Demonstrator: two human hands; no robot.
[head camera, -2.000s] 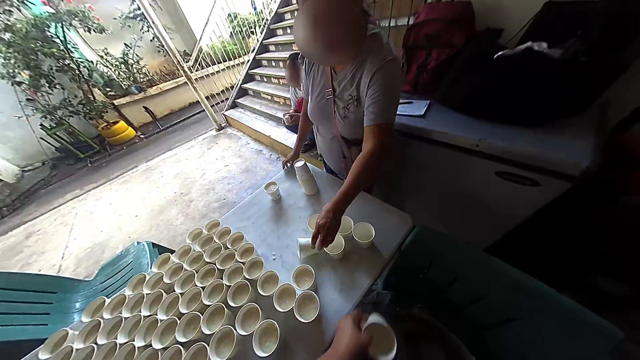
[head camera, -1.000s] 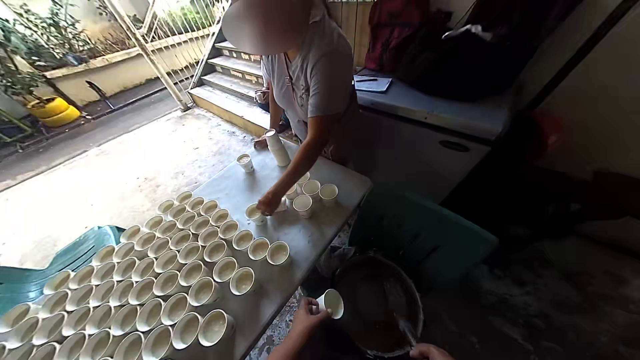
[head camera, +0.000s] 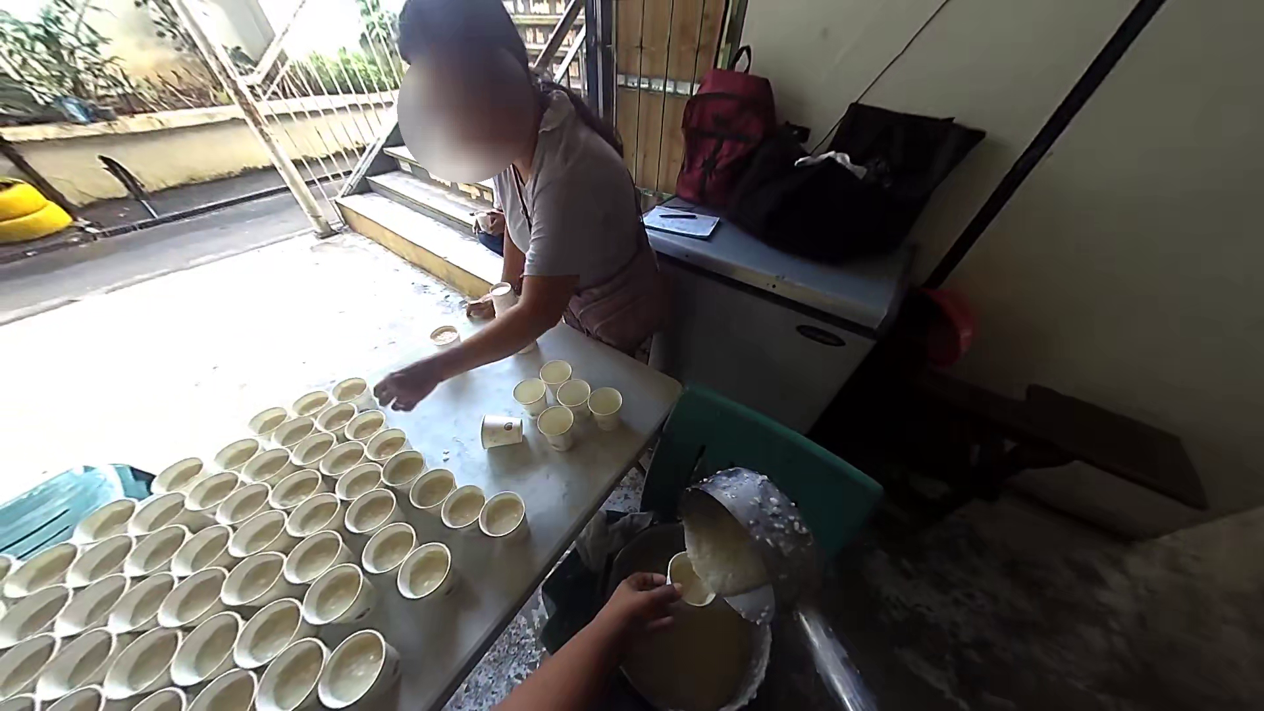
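Note:
My left hand (head camera: 637, 604) holds a paper cup (head camera: 690, 580) over a large metal pot (head camera: 755, 671) of pale, thick liquid. A metal ladle or dipper (head camera: 755, 523), coated with the same food, tilts over that cup, and pale liquid runs down from its bowl. Its handle (head camera: 831, 657) slants down to the bottom edge; my right hand is out of view. Rows of filled paper cups (head camera: 316, 558) cover the table's left part. Several more cups (head camera: 574, 395) stand near its far right corner, beside one cup lying on its side (head camera: 502, 432).
Across the table (head camera: 474, 602), a co-worker's hand (head camera: 408, 385) reaches near the far cups; their other hand is by stacked cups (head camera: 504, 298). A green plastic chair (head camera: 780, 454) stands behind the pot. A white chest freezer (head camera: 750, 336) holds bags (head camera: 839, 188). Another green chair (head camera: 74, 504) is at left.
The ladle has come up out of the pot and now tips over the cup in my left hand. The co-worker's hand has moved left toward the filled rows. The view has shifted.

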